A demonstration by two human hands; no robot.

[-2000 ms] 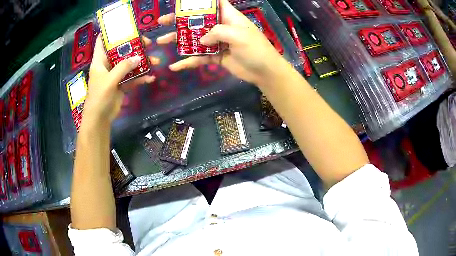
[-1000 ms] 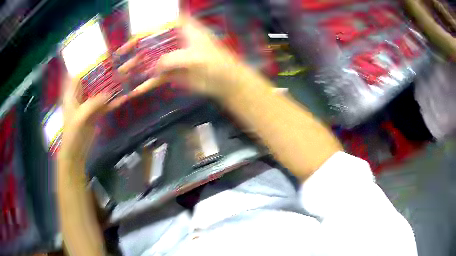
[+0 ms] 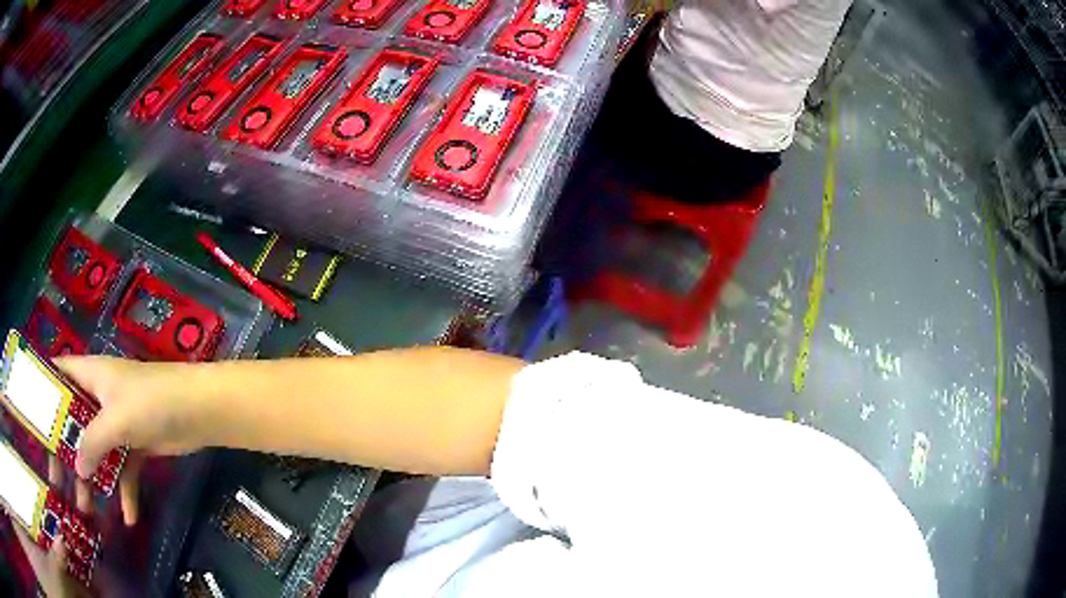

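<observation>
My right hand (image 3: 129, 409), at the left of the picture, holds a red keypad phone (image 3: 37, 403) with a yellow frame and a lit white screen. Just below it, a second phone (image 3: 77, 547), also lit, is in my left hand (image 3: 45, 570), which is mostly cut off by the picture's edge. Under them is a clear blister tray (image 3: 243, 306) with red phones lying back side up (image 3: 170, 315). Dark batteries (image 3: 260, 528) with white edge strips lie along the bench edge, some partly hidden by my right forearm.
A thick stack of clear blister trays (image 3: 351, 204) holding red phones stands at the upper middle. A red pen (image 3: 248, 276) and a black card with yellow marks (image 3: 298, 269) lie before it. Beyond are a seated person (image 3: 748, 70), a red stool (image 3: 690, 263) and worn floor with yellow lines.
The view has swung right, so the hands, phones and tray now lie at the left edge and the floor and stool show. Both phones are still held, with screens lit.
</observation>
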